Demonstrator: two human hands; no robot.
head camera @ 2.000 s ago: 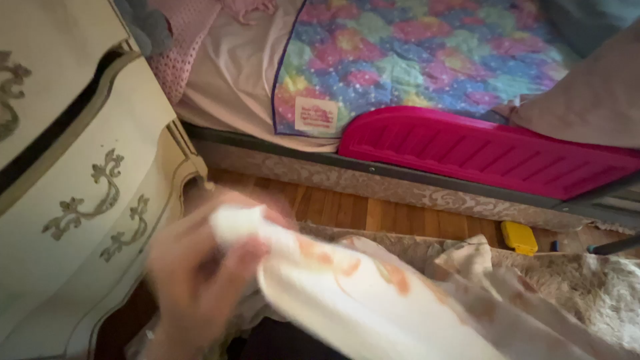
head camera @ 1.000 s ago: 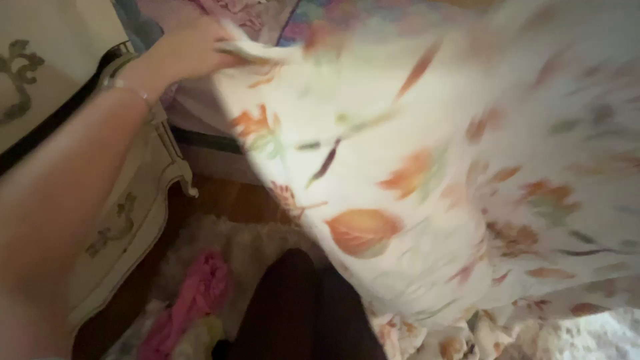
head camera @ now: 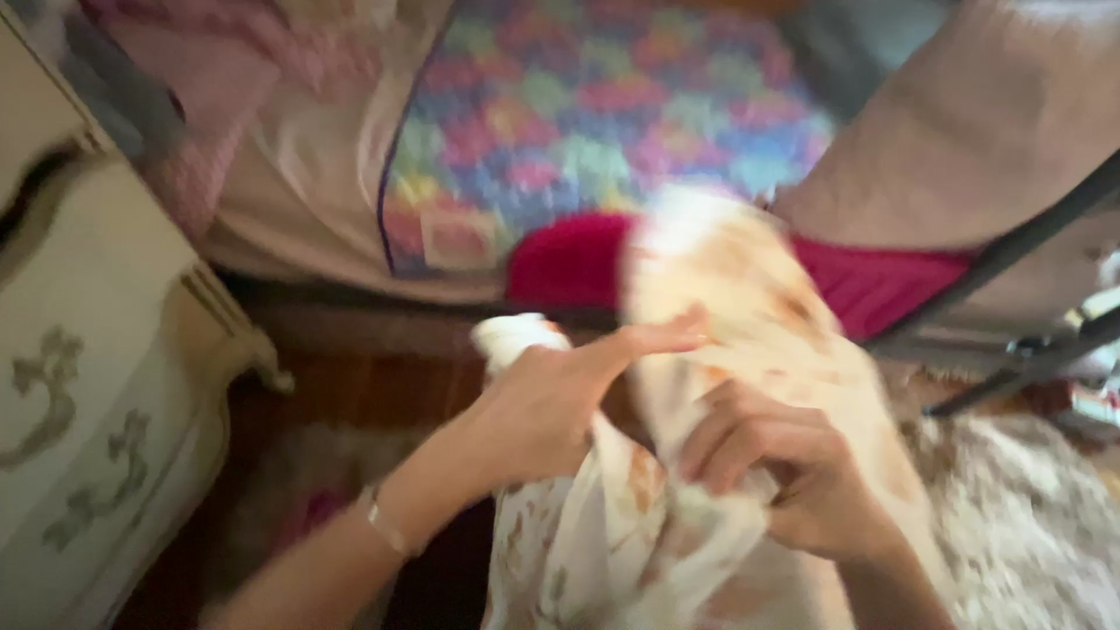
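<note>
A white cloth with an orange and brown leaf print hangs bunched in front of me, blurred by motion. My left hand, a clear band at its wrist, grips a fold of it, with a rolled end of cloth standing up behind the fingers. Its index finger points across to the raised part of the cloth. My right hand holds another gathered part with curled fingers, just right of and below the left.
A cream dresser with ornate metal pulls stands at left. Ahead is a bed with a multicoloured quilt, a magenta guard rail and a dark metal frame. A shaggy rug lies at lower right.
The cloth was spread wide across the view a second ago and is now bunched between my hands. My left hand has come down from the upper left, and my right hand has come into view.
</note>
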